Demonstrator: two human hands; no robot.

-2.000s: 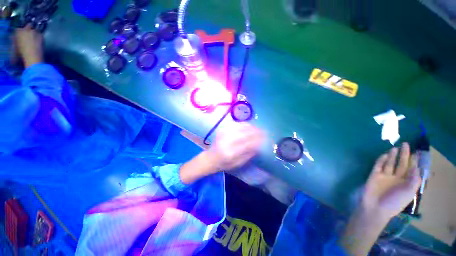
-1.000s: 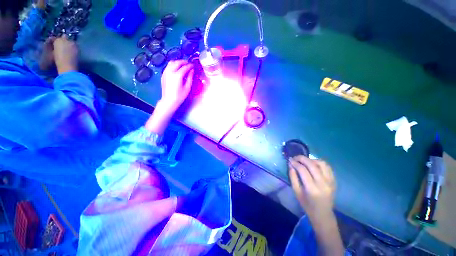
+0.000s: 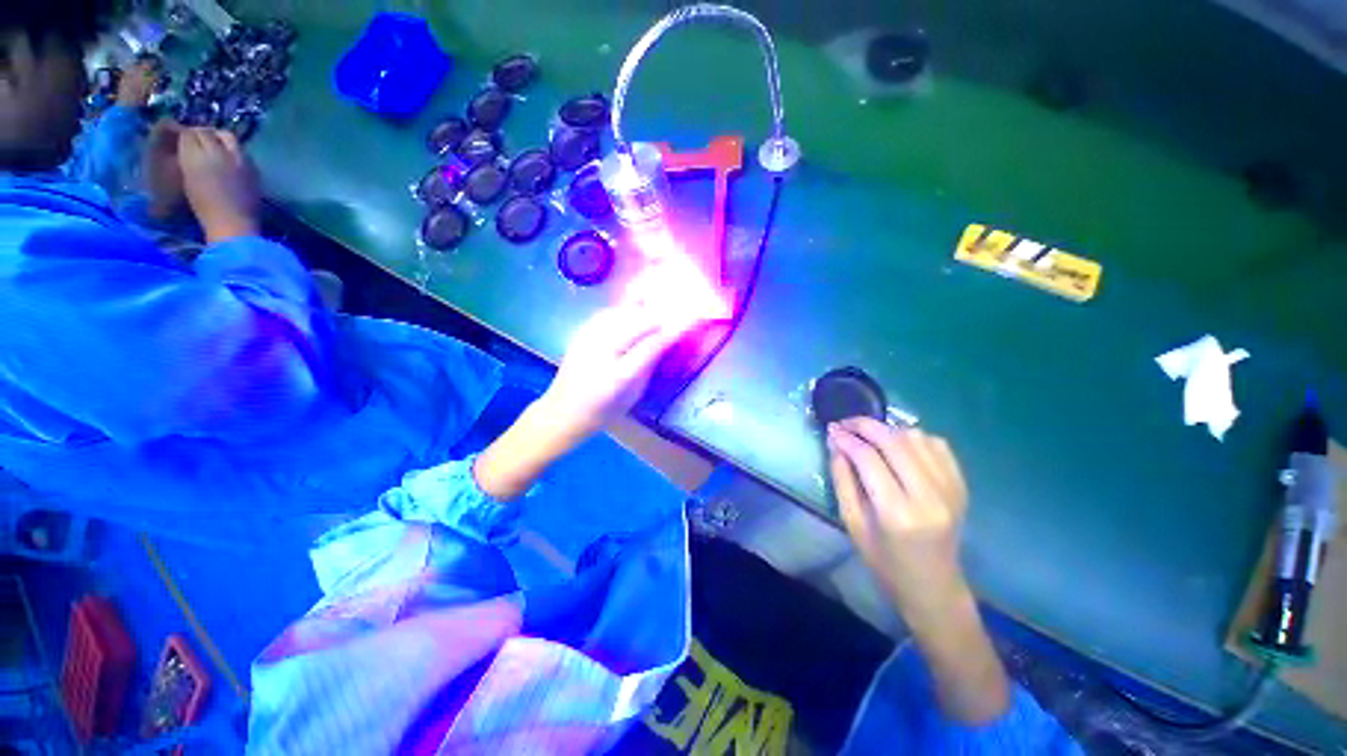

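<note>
My right hand [image 3: 904,495] has its thumb and fingers on the near edge of a round black unit [image 3: 849,396] with shiny film around it, on the green bench. My left hand [image 3: 613,362] reaches under the lamp, its fingertips lost in the pink-white glare, so what they hold is hidden. The lamp head [image 3: 635,185] hangs from a silver gooseneck above an orange-red frame [image 3: 721,222]. Another round black unit [image 3: 587,257] lies just left of the glow. A cluster of similar units [image 3: 479,180] lies further left.
A blue bin [image 3: 390,67] stands beyond the cluster. A yellow holder [image 3: 1028,263], a crumpled white scrap [image 3: 1207,384] and a pen-shaped driver [image 3: 1300,547] on a tan board lie to the right. A person in a blue smock [image 3: 192,355] works at the left. The lamp cable crosses the bench.
My left hand has moved right from the cluster into the glow. The unit seen right of the glow is no longer visible there. My right hand and its unit have shifted slightly left and away from me.
</note>
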